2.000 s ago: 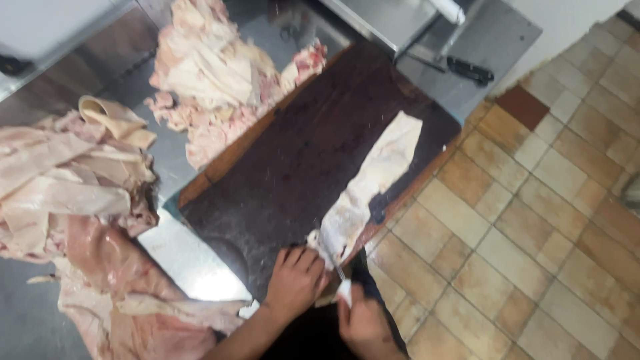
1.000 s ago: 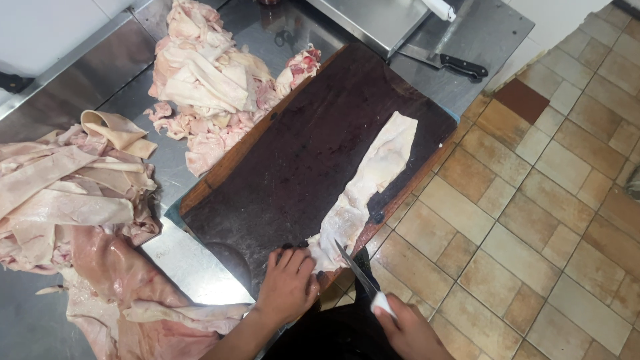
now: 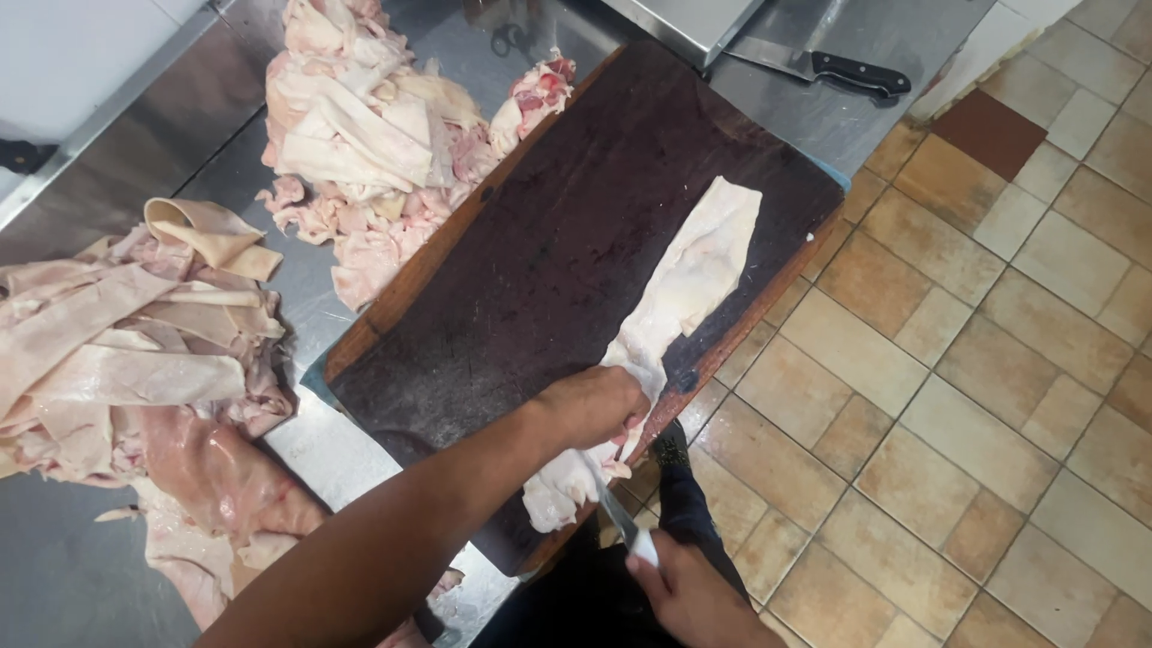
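A long pale strip of animal skin with fat (image 3: 693, 261) lies along the right side of a dark wooden cutting board (image 3: 540, 234). My left hand (image 3: 607, 405) is closed on the strip near its lower part, with a piece of it spreading below my wrist. In my right hand (image 3: 684, 576), just off the board's near edge, is a white-handled knife (image 3: 616, 513). Its blade points up and left, and its tip is hidden at the strip's lower part.
Skin strips form one heap (image 3: 117, 351) at the left and another heap (image 3: 378, 135) behind the board, on a steel counter (image 3: 81, 558). A black-handled knife (image 3: 859, 75) lies at the back right, beside a metal tray (image 3: 693, 22). Tiled floor (image 3: 900, 360) lies right of the board.
My left hand has moved from the board's near edge up and right onto the strip, and its fingers have closed there. The knife in my right hand has shifted a little.
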